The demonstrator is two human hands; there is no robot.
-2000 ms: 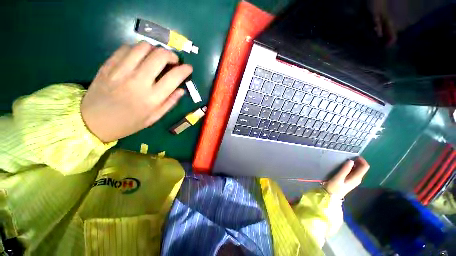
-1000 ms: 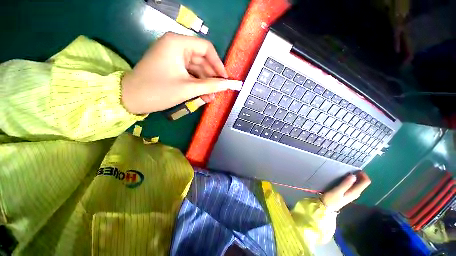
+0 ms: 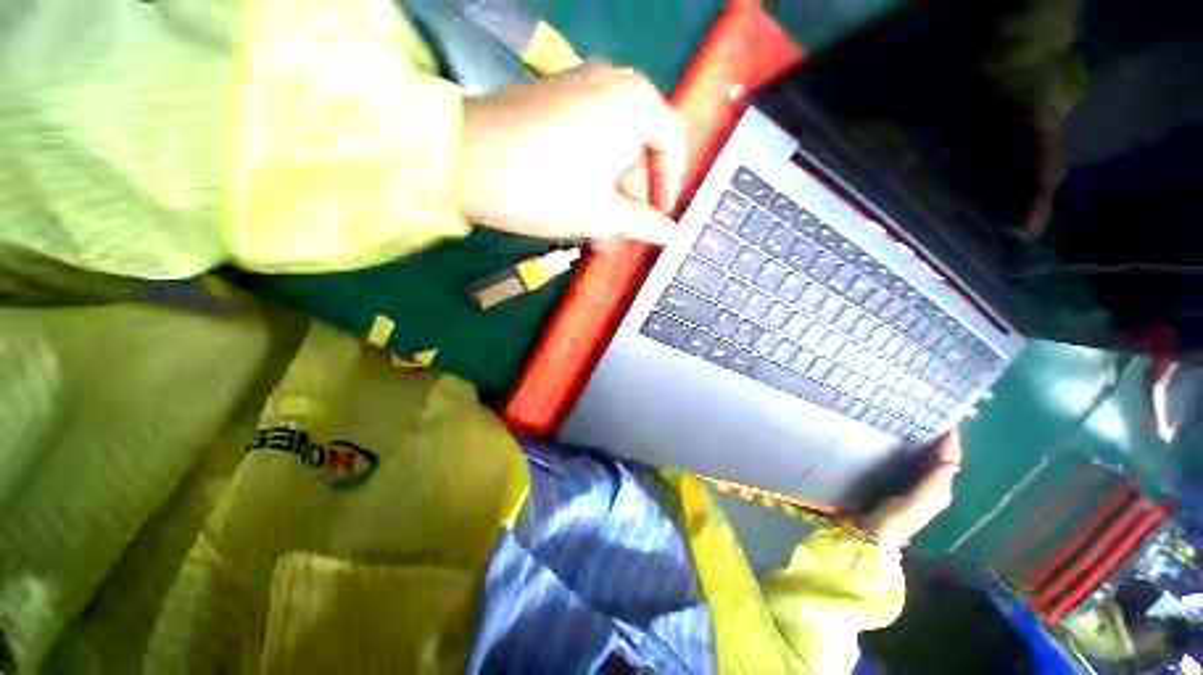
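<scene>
An open laptop with a grey deck, black keys and a dark screen lies tilted in view on a red pad. My left hand is at the laptop's left edge, thumb and fingers together at the side; what it pinches is hidden by the fingers. A USB stick with a dark and yellow body lies on the green bench beside the pad, below my left hand. My right hand rests at the laptop's front right corner, holding its edge. A small pale piece sticks out of the laptop's right edge.
Another yellow and dark stick lies behind my left hand, partly covered. Red-edged pads are stacked at the right. A blue-edged dark object stands at the lower right.
My left hand has moved from the bench to the laptop's left edge, with a white piece at its fingertips a second ago. The view has shifted. My right hand stays at the front right corner.
</scene>
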